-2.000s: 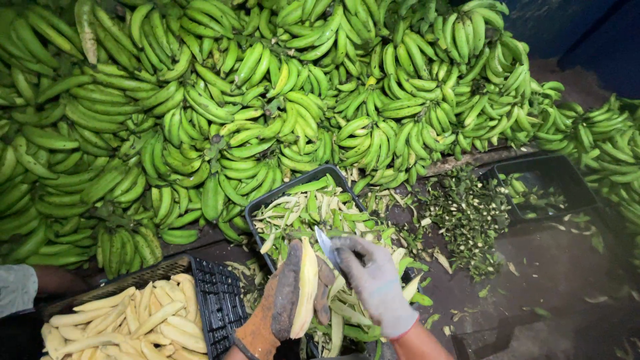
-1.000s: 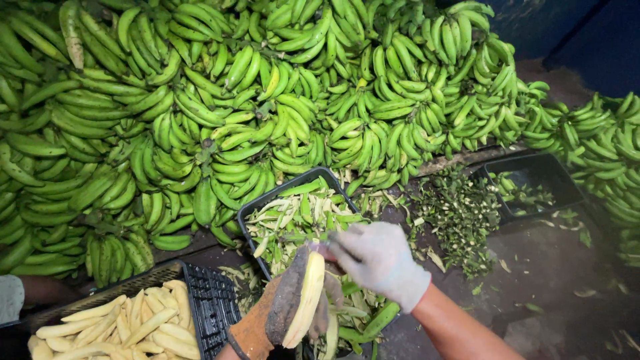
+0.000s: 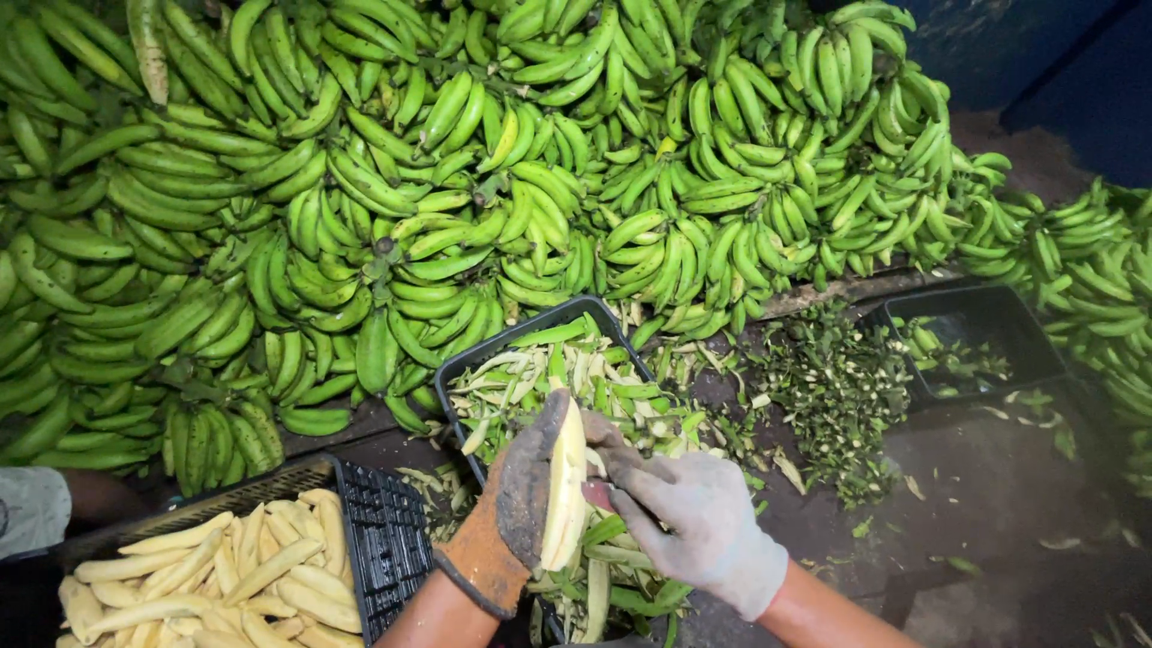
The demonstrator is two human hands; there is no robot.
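Observation:
My left hand [image 3: 508, 508], in an orange and grey work glove, is closed around a mostly peeled plantain [image 3: 565, 486] held upright at the lower middle. A strip of green peel sticks up from its top. My right hand [image 3: 688, 517], in a pale grey glove, grips a knife [image 3: 598, 495] whose reddish part shows beside the plantain; its blade is hidden. Below both hands, a dark crate [image 3: 454, 369] holds green and pale peels [image 3: 513, 387]. To the left, a black plastic crate [image 3: 387, 531] is heaped with peeled plantains [image 3: 261, 576].
Green plantain bunches [image 3: 432, 198] form a large heap across the back. Chopped green scraps [image 3: 832, 396] lie on the dark floor [image 3: 972, 522] at right, beside a dark bin [image 3: 1044, 337] with some scraps. Part of another person, in light cloth [image 3: 31, 508], shows at the left edge.
My right hand has moved down along the plantain since a second ago. A green peel strip now stands at the plantain's top. The left hand keeps its hold.

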